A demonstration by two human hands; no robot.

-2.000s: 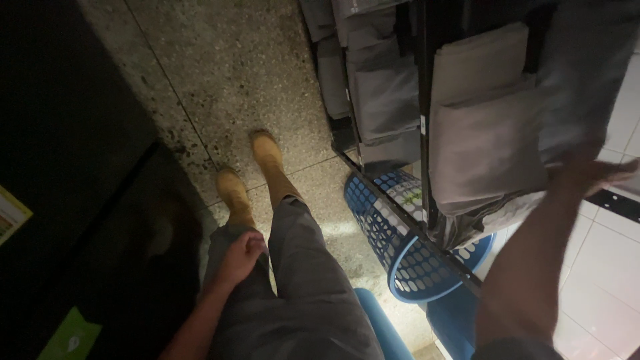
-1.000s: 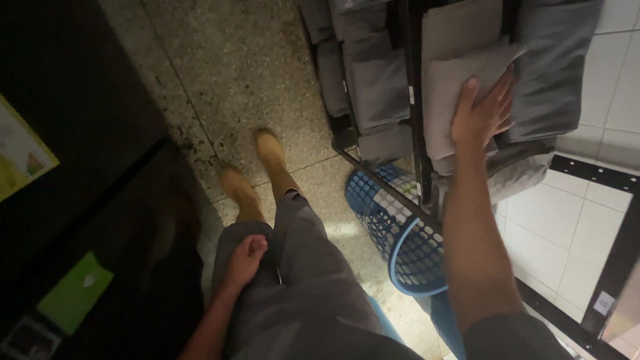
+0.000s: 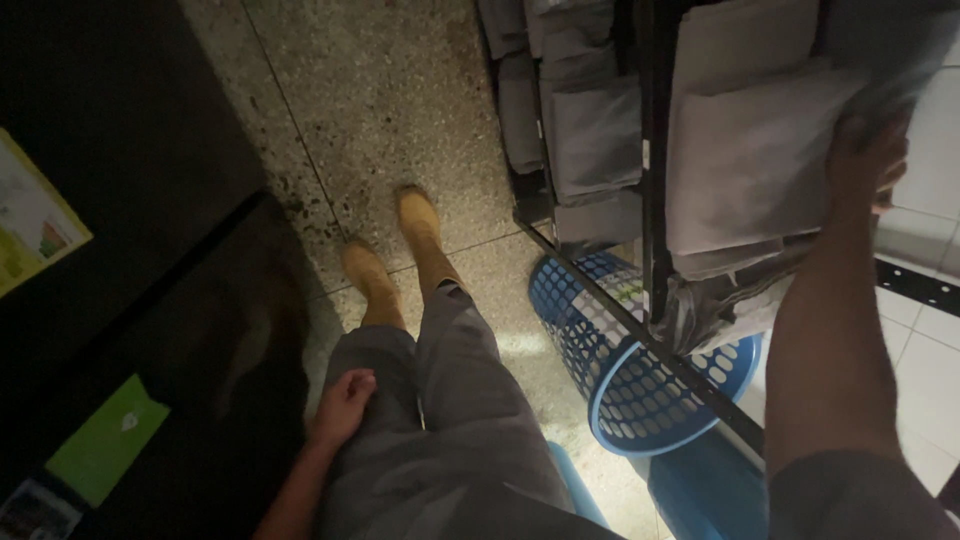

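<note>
My right hand (image 3: 870, 161) reaches up at the right, against the side of a dark folded cloth (image 3: 885, 45) in a black metal rack. Whether it grips the cloth is hard to tell, as the hand is blurred and dim. Just left of it lies a stack of folded grey cloth (image 3: 750, 165). My left hand (image 3: 346, 405) rests over my left thigh, fingers loosely curled, with no object visible in it. More folded grey cloths (image 3: 596, 135) fill the rack farther left.
A blue perforated plastic basket (image 3: 637, 390) stands below the rack's black bar (image 3: 645, 319). A blue container (image 3: 705, 480) is beneath it. Dark furniture (image 3: 150, 195) runs along the left. My tan boots (image 3: 371, 277) stand on the speckled floor, near the basket.
My right hand has moved from the top of the grey folded stack to the darker cloth on its right. The left hand stays by my thigh.
</note>
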